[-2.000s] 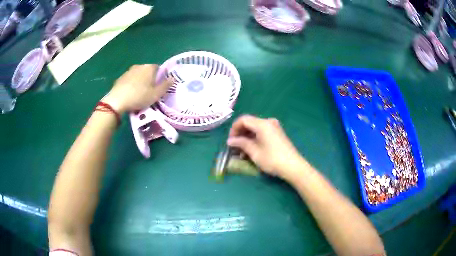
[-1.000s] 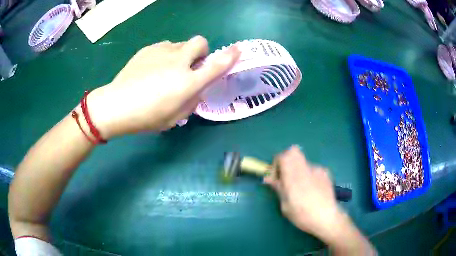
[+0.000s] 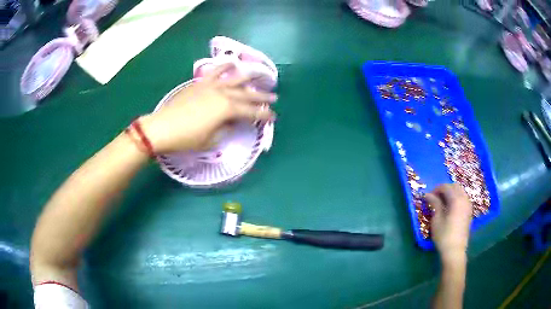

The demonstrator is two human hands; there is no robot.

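Note:
A pale pink fan [image 3: 208,166] lies on the green bench, its clip base [image 3: 244,53] at the far side. My left hand [image 3: 208,108] is over the fan cage, fingers spread and slightly blurred; whether it grips the fan is hidden. My right hand [image 3: 450,217] is in the near end of the blue tray [image 3: 386,142], fingertips down at the small copper-red and whitish pieces [image 3: 465,160]. Whether it holds a piece cannot be told. The mallet [image 3: 332,239] lies on the bench in front of the fan, its head to the left and black grip to the right.
A cream paper sheet [image 3: 136,39] lies at the far left beside another pink fan [image 3: 48,67]. More pink fans lie at the far edge [image 3: 383,11] and far right [image 3: 515,51]. Dark-handled tools [image 3: 536,134] lie at the right edge.
My right hand has let go of the mallet and moved right into the tray. The fan has moved from tilted in my left hand to lying down, turned with its clip away from me.

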